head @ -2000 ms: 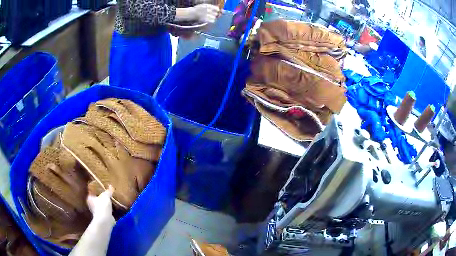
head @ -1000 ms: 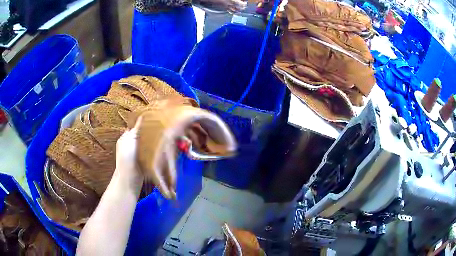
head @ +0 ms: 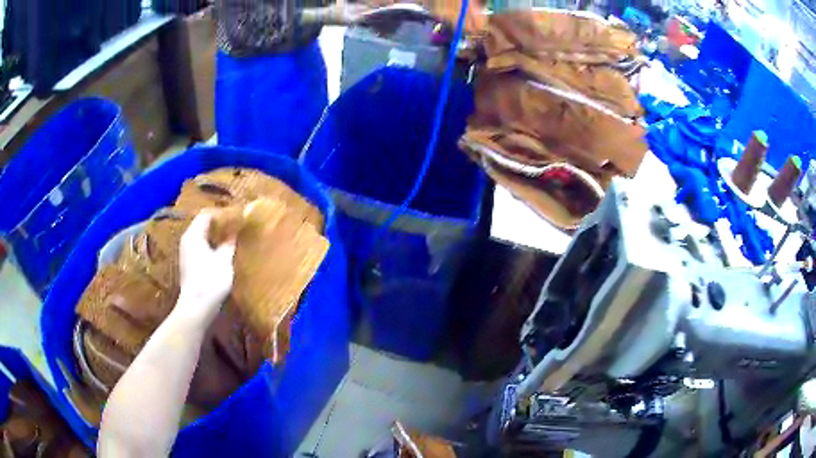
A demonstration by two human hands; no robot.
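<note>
My left hand (head: 208, 261) reaches over the round blue bin (head: 337, 326) at the left. It grips a tan bag body (head: 277, 259) by its top edge; the piece is blurred and lies over the other shells. Several tan textured bag bodies (head: 134, 291) with pale edges fill the bin. My right hand is not in view. A small part of a brown piece with a pale edge (head: 425, 443) shows at the bottom edge of the picture.
A sewing machine (head: 626, 304) stands at right. Behind it are brown bags (head: 559, 116) with white edges, thread cones (head: 750, 161) and blue cloth. A second blue bin (head: 394, 143) with a blue hose across it stands centre. A person in blue (head: 268, 103) stands behind.
The bag body in my left hand was raised with its opening and a red spot showing; it is now lowered back over the bin. The camera view has shifted.
</note>
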